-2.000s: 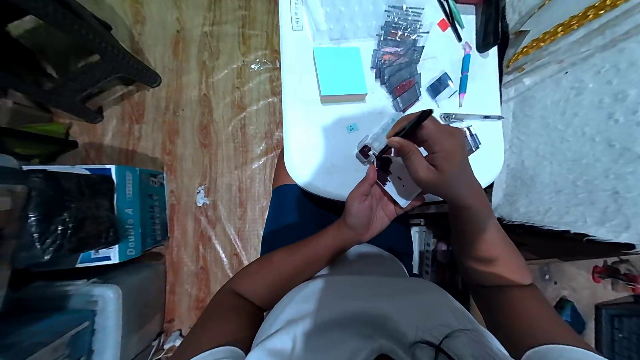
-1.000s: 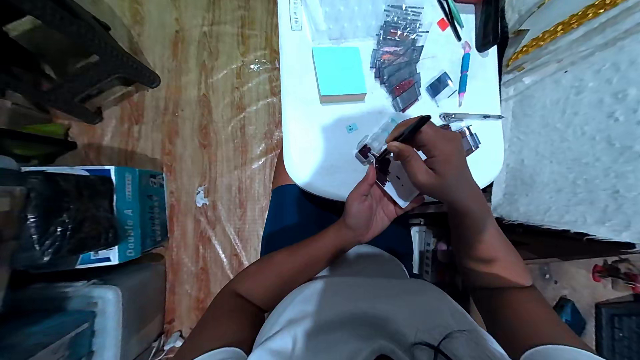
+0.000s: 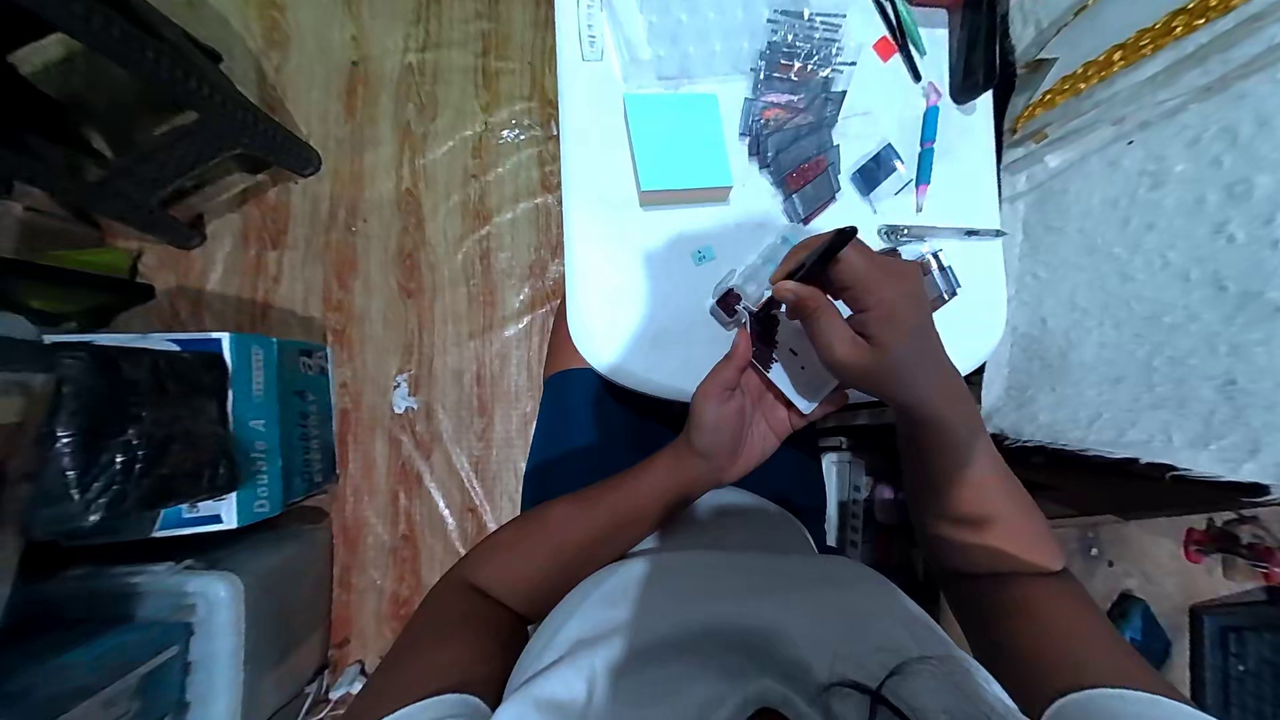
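My left hand [image 3: 738,415] holds a small white tray [image 3: 803,380] from below, palm up, at the table's front edge. Dark red bits, too small to identify, lie on the tray. My right hand [image 3: 865,310] grips a black pen-like tool [image 3: 825,255] over the tray, its tip hidden or too small to make out. Just beyond, a small clear plastic container [image 3: 728,303] with dark red contents touches the tray's upper left corner area. A tiny light blue label [image 3: 703,256] lies to the left on the white table [image 3: 620,330].
A blue sticky-note block [image 3: 680,145], small plastic packets [image 3: 795,130], a clear molded plastic tray [image 3: 680,40], a blue and pink pen tool [image 3: 928,145] and a metal tool [image 3: 940,233] lie on the table. A clear case [image 3: 938,278] is beside my right hand. Left stands a cardboard box [image 3: 285,420].
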